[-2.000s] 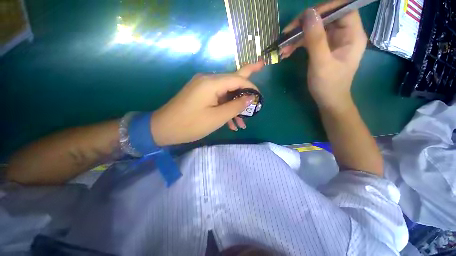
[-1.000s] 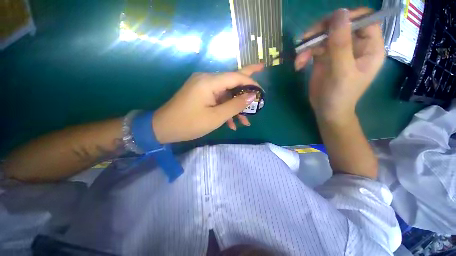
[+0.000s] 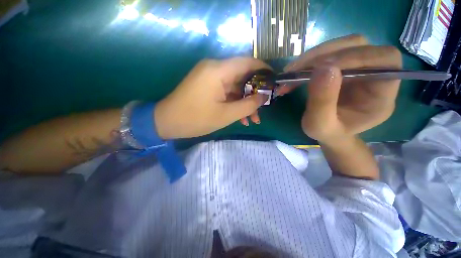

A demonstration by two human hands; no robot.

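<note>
My left hand (image 3: pixel 202 101) holds the round black watch housing (image 3: pixel 261 80) between thumb and fingers, its open face showing a shiny board and a white block. My right hand (image 3: pixel 349 90) grips the long grey tweezers (image 3: pixel 374 75), which lie nearly level. Their dark tip is at the housing's right rim; whether the tip holds a small piece cannot be told. The striped adhesive sheet (image 3: pixel 279 30) lies on the green mat beyond my hands, with small pale gaps in its lower part.
The black parts tray (image 3: pixel 452 75) stands at the right edge, beside a stack of white papers (image 3: pixel 427 30) with red and yellow print. Bright glare lies on the green mat (image 3: pixel 65 65). A blue wrist strap (image 3: pixel 144 124) hangs from my left wrist. A pale sleeve is at far right.
My right hand has moved down with the tweezers, from beside the striped sheet to the housing, and the tweezers now lie flatter. My left hand still holds the housing. The view has shifted slightly.
</note>
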